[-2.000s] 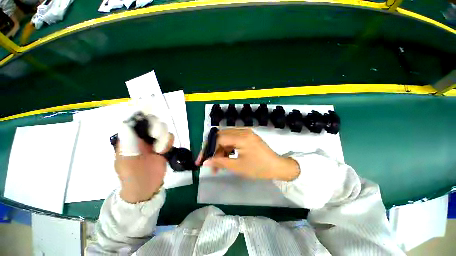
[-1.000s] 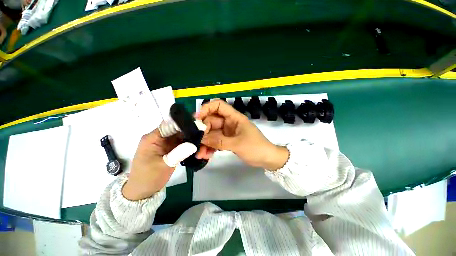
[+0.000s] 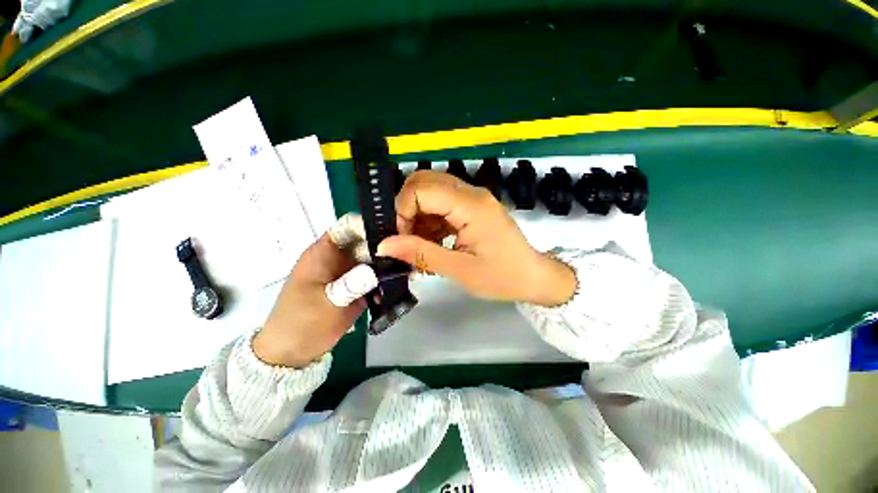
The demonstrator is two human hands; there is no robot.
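A black wristwatch (image 3: 390,306) is held up in front of me, its case low and its strap with a row of holes pointing up. My left hand (image 3: 313,297), with white finger cots, grips it near the case from the left. My right hand (image 3: 472,241), bare, pinches the strap just above the case. The buckle is hidden or too small to tell. A second watch (image 3: 205,302) lies open and flat on the left white sheet. Several closed watches (image 3: 558,191) stand in a row on the right white sheet; my right hand hides part of the row's left end.
The right white sheet (image 3: 462,332) lies under the row. Left are white sheets (image 3: 53,308) and a paper slip (image 3: 252,188) reaching over the yellow edge (image 3: 578,127). Beyond is the dark green belt (image 3: 462,82) with a dark item (image 3: 706,53). A gloved hand shows at top left.
My left hand, blurred at the left two seconds ago, has met my right hand at the centre. The held watch's strap has swung from tilted to nearly upright, showing its holes.
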